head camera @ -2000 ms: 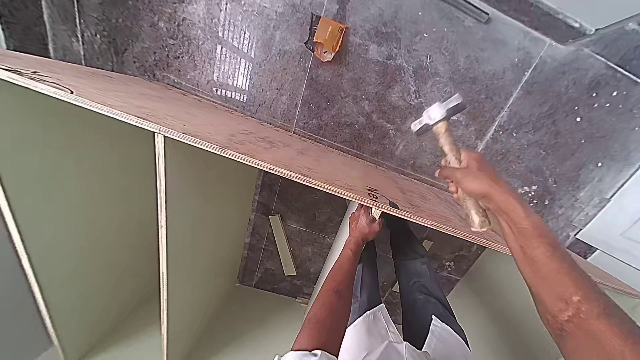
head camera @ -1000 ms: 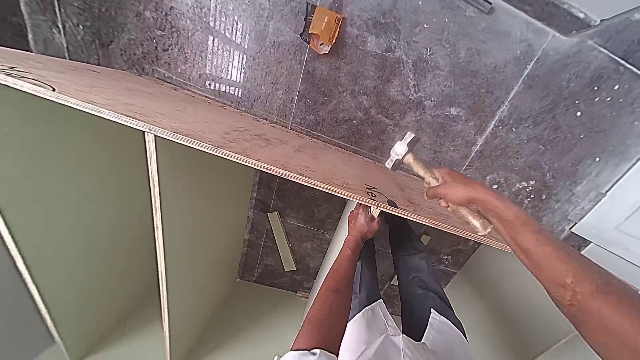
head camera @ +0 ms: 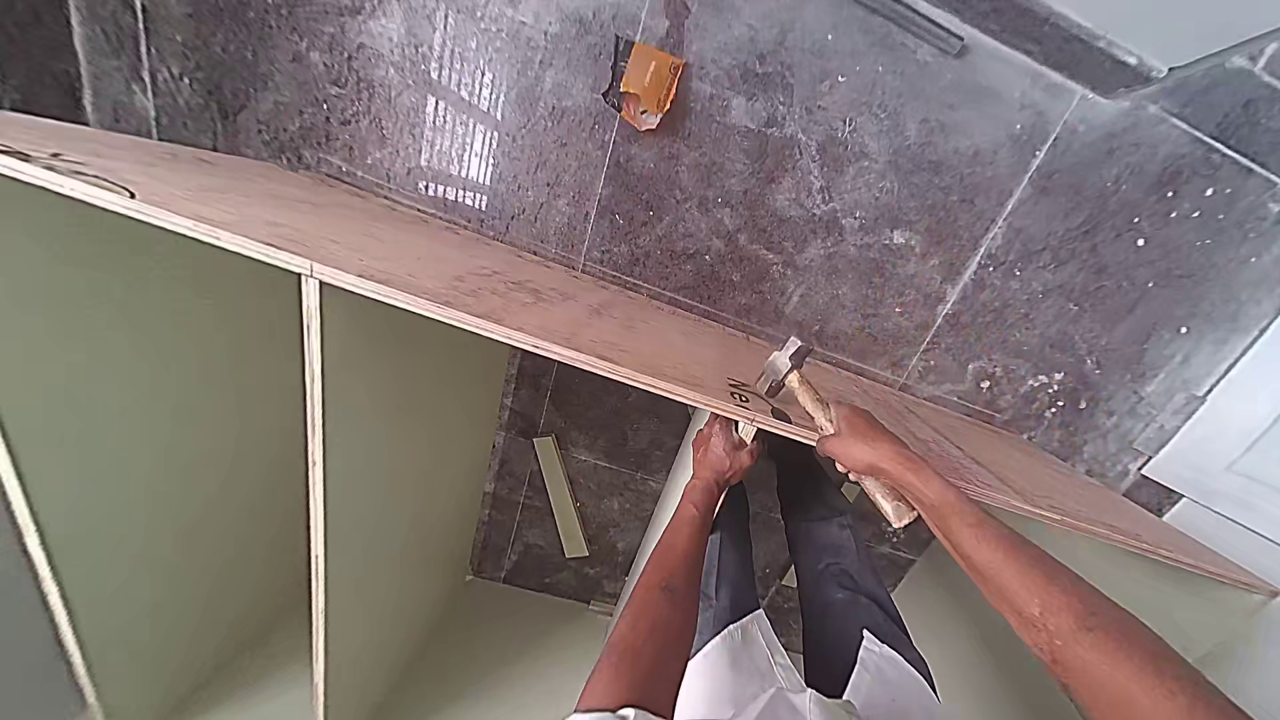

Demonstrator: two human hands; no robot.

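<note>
My right hand [head camera: 862, 442] is closed around the wooden handle of a hammer [head camera: 785, 366]. The metal head is at the outer face of a long plywood panel [head camera: 560, 310], near some black handwriting; whether it touches the wood I cannot tell. Just below the panel's edge, my left hand [head camera: 724, 452] grips the end of an upright plywood divider, which meets the panel there. Another upright plywood divider [head camera: 314, 480] joins the panel farther left, between pale green inner faces.
A torn orange packet [head camera: 650, 84] lies on the dark tiled floor [head camera: 760, 220] beyond the panel. A narrow pale green strip [head camera: 561, 497] lies on the floor inside the frame. A dark metal bar [head camera: 915, 24] is at the top, and a white panelled piece [head camera: 1225, 430] stands at the right.
The hammer in my right hand has come down and left, from above the panel to close by its edge. My left hand has stayed at the same joint.
</note>
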